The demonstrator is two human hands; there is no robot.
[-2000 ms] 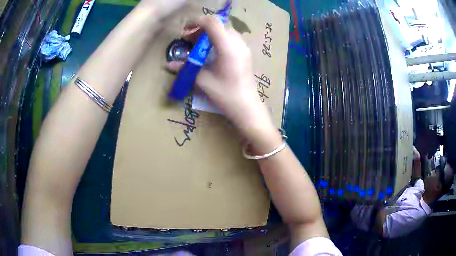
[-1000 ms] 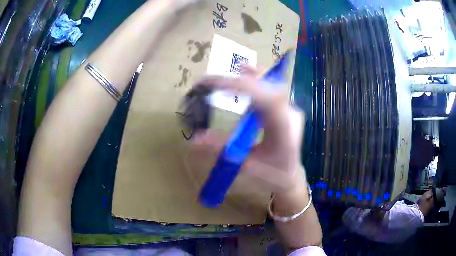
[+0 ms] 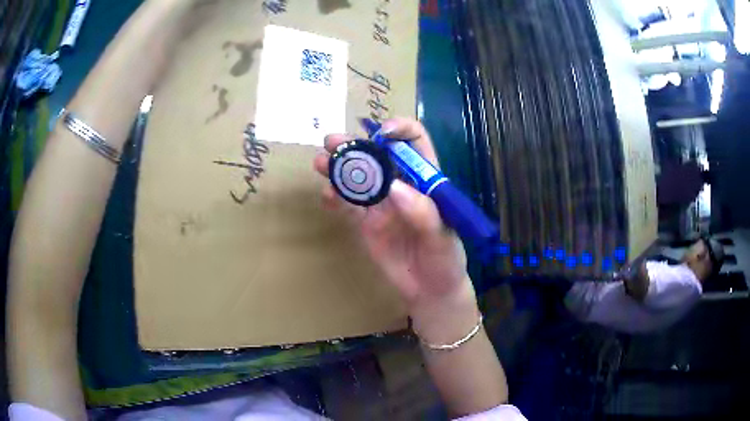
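My right hand [image 3: 411, 222] holds a round part [image 3: 359, 174] up over the cardboard sheet [image 3: 247, 271], its black rim and pale ringed face turned to the camera. The same hand also holds the blue marker [image 3: 436, 185], which slants down to the right behind the part. A white paper label with a square code [image 3: 288, 86] lies on the cardboard above the hand, near black handwriting and dark smudges. My left arm with a bracelet reaches up along the left; my left hand is cut off by the top edge.
A tall tray stack [image 3: 543, 123] with blue corner marks stands at the right. The white paint marker [image 3: 74, 23] and a pale blue crumpled wad [image 3: 38, 72] lie at the upper left. A person in pale pink [image 3: 650, 296] is at the lower right.
My right hand has turned and now shows the round part's face to the camera, with the marker still held. The view has shifted, so the cardboard and stack appear further left.
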